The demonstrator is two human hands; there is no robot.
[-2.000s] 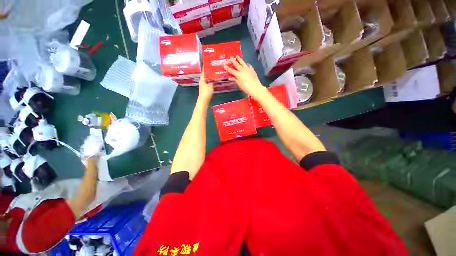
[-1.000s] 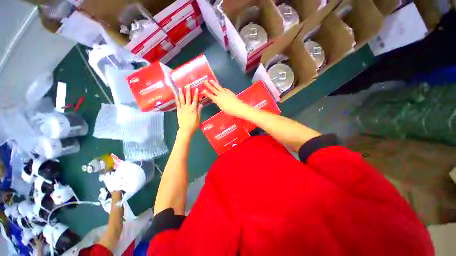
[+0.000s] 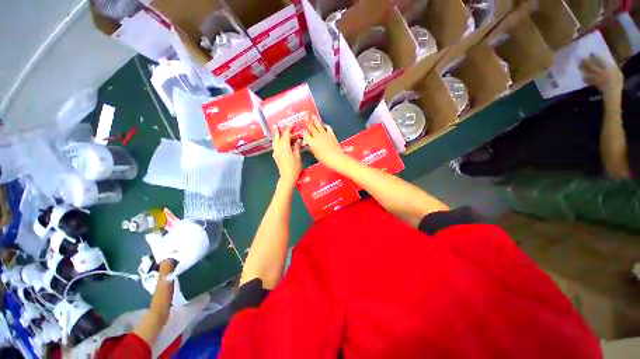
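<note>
A closed red-topped retail box (image 3: 290, 106) stands on the green bench in front of me. My left hand (image 3: 286, 156) rests its fingers on the near edge of its top. My right hand (image 3: 324, 146) touches the same near edge beside it. I cannot tell whether either hand grips the box. Another closed box (image 3: 236, 120) stands just left of it. Two more closed boxes, one at the left (image 3: 327, 189) and one at the right (image 3: 374, 149), lie side by side nearer my body, partly under my right forearm.
Open boxes (image 3: 486, 80) holding wrapped cameras line the bench at the right. Bubble bags (image 3: 212, 181), a small bottle (image 3: 145, 221) and white cameras (image 3: 77, 313) lie at the left. Another worker's hand (image 3: 166, 269) is at lower left, and another person's arm (image 3: 612, 119) at upper right.
Both hands have shifted from the top of the box to its near edge and drawn closer together. The view has turned. Another person's arm has appeared at the right.
</note>
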